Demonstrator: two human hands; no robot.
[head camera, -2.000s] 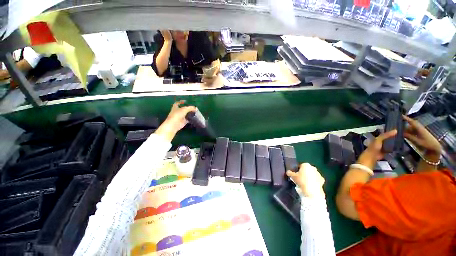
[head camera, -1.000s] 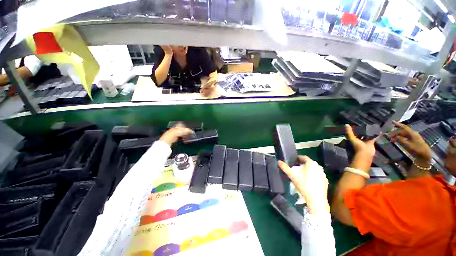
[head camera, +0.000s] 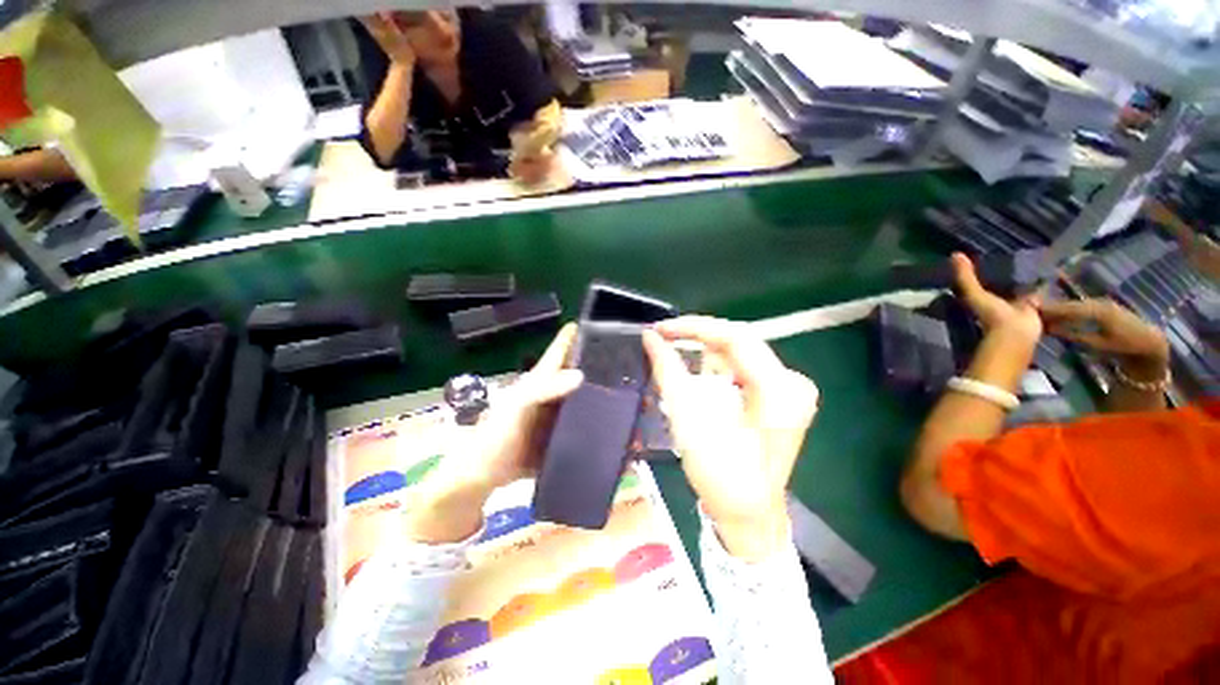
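Observation:
A dark rigid box (head camera: 595, 426) is held up over the printed paper sheet (head camera: 542, 609), its top end showing a pale-rimmed opening or flap. My left hand (head camera: 515, 422) grips its left side. My right hand (head camera: 733, 402) has its fingertips at the box's upper right edge. A bottle with a round silvery top (head camera: 466, 394) stands at the sheet's upper edge, partly behind my left hand. The row of boxes behind my hands is mostly hidden.
Dark open box shells (head camera: 161, 535) are heaped at left. Two boxes (head camera: 503, 316) lie on the green strip ahead. One box (head camera: 830, 549) lies right of my right hand. A person in orange (head camera: 1097, 515) works at right; another person (head camera: 462, 101) sits opposite.
Both hands have come together over the sheet, with a box now held between them. My left hand has left the box on the green strip. The view has shifted slightly.

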